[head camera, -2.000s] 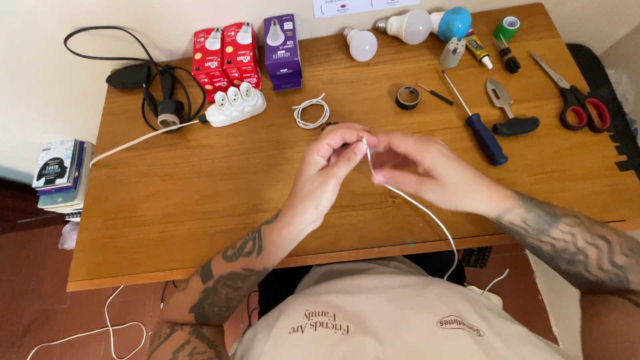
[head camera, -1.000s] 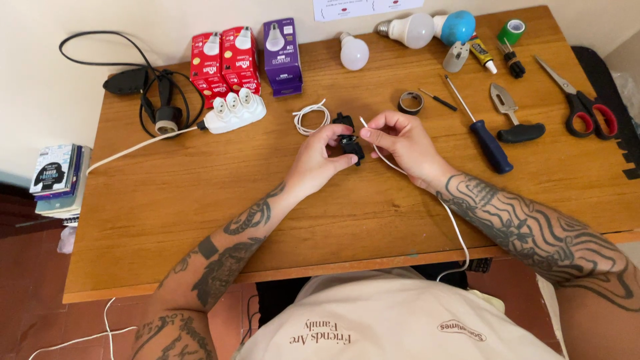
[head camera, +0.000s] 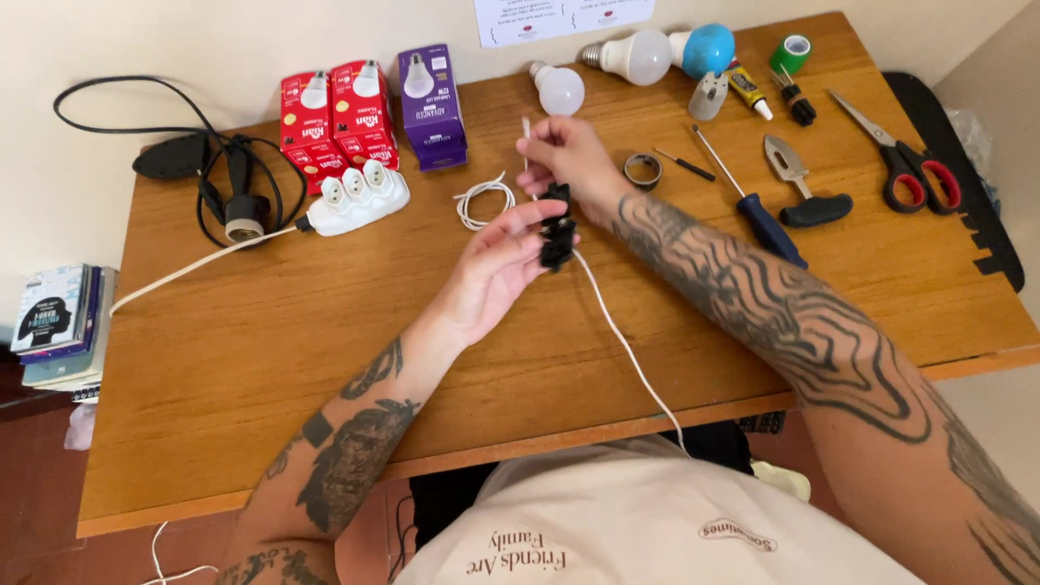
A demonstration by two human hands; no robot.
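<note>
My left hand point(head camera: 500, 264) holds a small black plastic electrical fitting point(head camera: 557, 236) with metal parts, upright between thumb and fingers. Just above it, my right hand point(head camera: 565, 158) pinches a white electrical cable, whose end sticks up past the fingertips. The cable point(head camera: 621, 325) emerges below the fitting and runs down over the table's front edge. Whether it passes through or behind the fitting is hidden by the fingers. A small coil of white wire point(head camera: 485, 203) lies left of the hands.
Red and purple bulb boxes point(head camera: 433, 110), a white power strip point(head camera: 361, 199) and a black corded lamp socket point(head camera: 246, 215) stand left. Bulbs point(head camera: 561, 89) line the back. Tape point(head camera: 643, 171), screwdrivers point(head camera: 764, 227), a T-handled blade tool point(head camera: 815, 210) and scissors point(head camera: 902, 166) lie right.
The black fitting, held in my left hand a second ago too, now stands more upright. My right hand has moved from beside it to above it, still with the white cable.
</note>
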